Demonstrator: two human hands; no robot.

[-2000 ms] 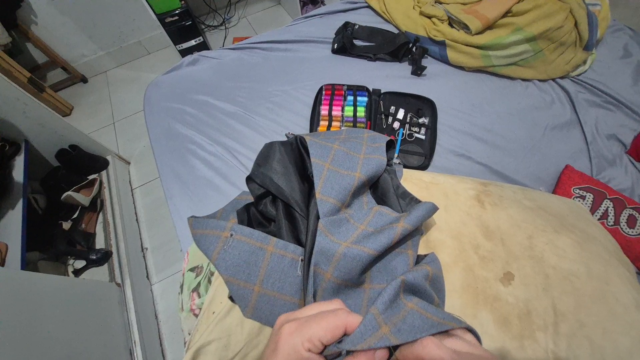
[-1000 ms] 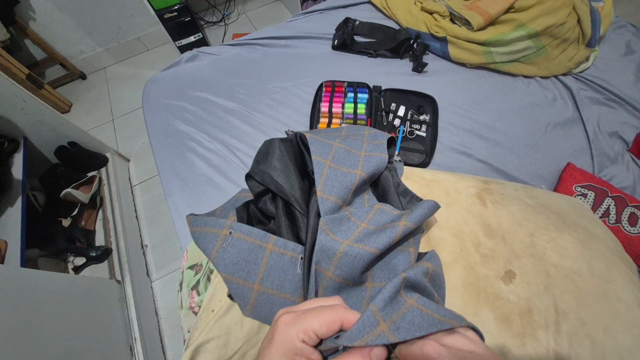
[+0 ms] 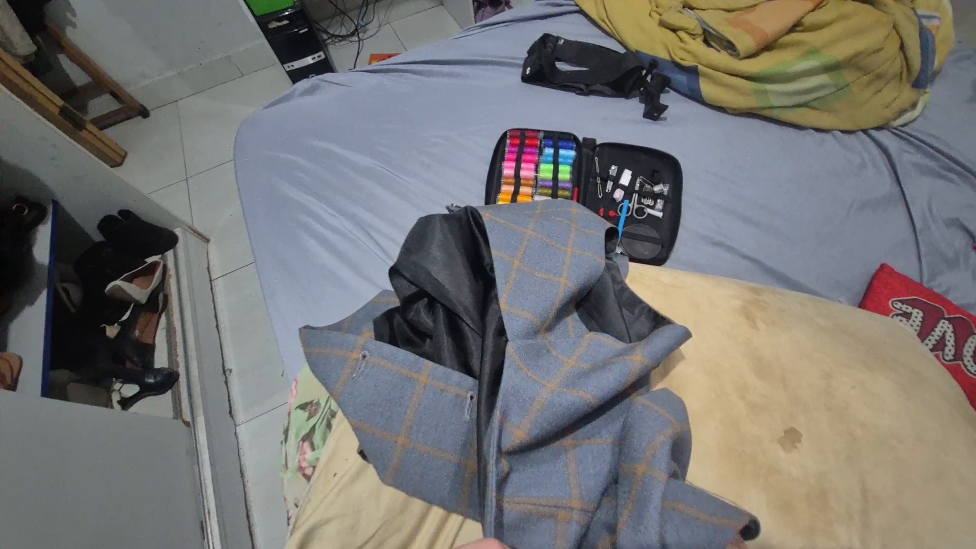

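Observation:
A blue-grey plaid vest (image 3: 549, 381) with orange lines and black lining (image 3: 450, 282) lies bunched over a beige pillow (image 3: 808, 366). Two buttonholes show on its left panel. Just a sliver of my left hand (image 3: 486, 544) shows at the bottom edge, against the vest's lower part. Of my right hand (image 3: 736, 543), a small bit shows under the vest's lower right corner; the fingers of both hands are hidden. Beyond the vest, an unzipped sewing kit (image 3: 671, 183) holds colourful thread spools (image 3: 522, 164), small scissors (image 3: 639, 207) and a blue tool (image 3: 624, 217).
The bed has a grey-blue sheet (image 3: 358, 152). A black strap harness (image 3: 587, 69) and a yellow patterned blanket (image 3: 823, 69) lie at the far side, a red cushion (image 3: 923, 320) at the right. Shoes (image 3: 137, 282) fill a low shelf at the left.
Both hands, which were holding the vest's lower edge, have moved down, almost out of view. The vest's lower part has shifted and spread downward.

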